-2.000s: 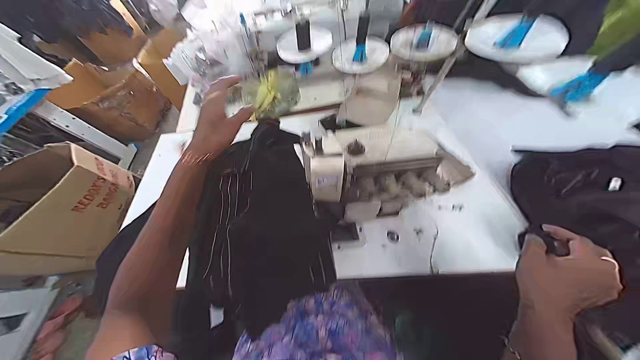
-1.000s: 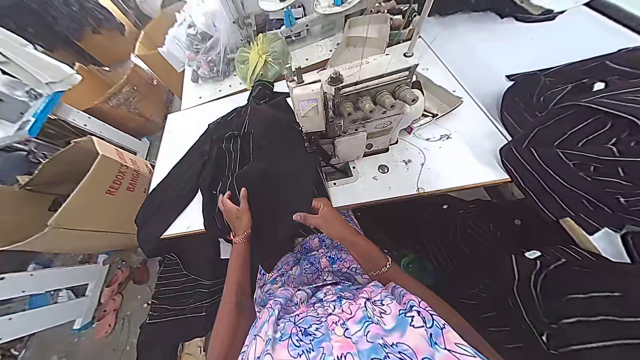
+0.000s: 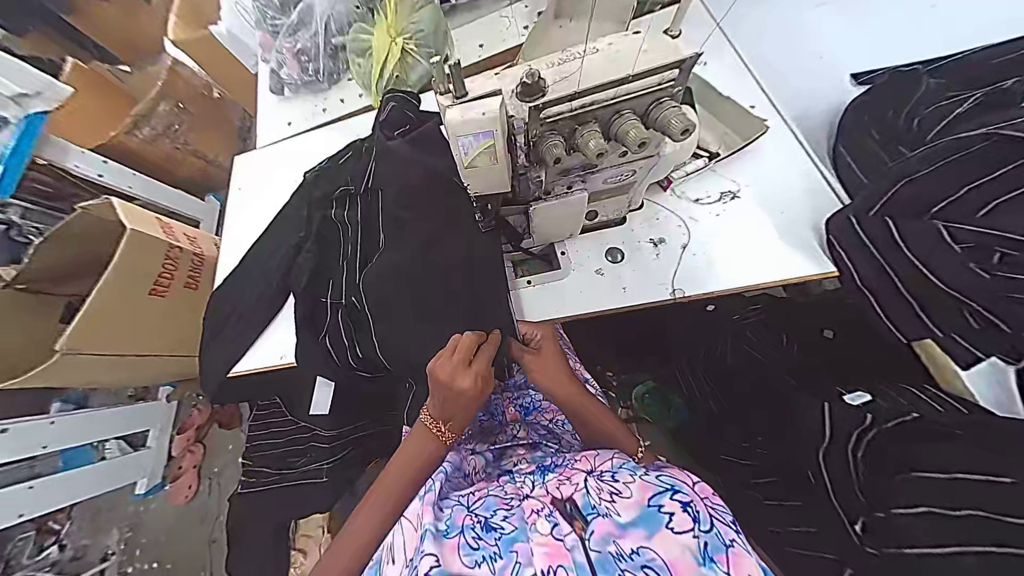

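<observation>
A black garment [image 3: 416, 240] with pale seam threads lies on the white table left of an overlock sewing machine [image 3: 592, 136], its right edge running up to the presser foot area. My left hand [image 3: 462, 380] pinches the cloth near its lower right corner, over my lap. Close beside it, my right hand [image 3: 546, 360] grips the same edge between thumb and fingers. The fingertips of both hands are partly hidden by cloth and by each other. A black sleeve [image 3: 256, 280] hangs over the table's left edge.
Black garments with white threads [image 3: 936, 192] are piled at the right, with more dark cloth [image 3: 904, 472] below. An open cardboard box [image 3: 136, 296] stands at the left, near a white metal frame [image 3: 80, 448]. A tied plastic bag [image 3: 396, 48] sits behind the machine.
My left hand has come down from the garment's far end, and my right hand has left the pile at the right. Both have closed together on the garment's near right edge.
</observation>
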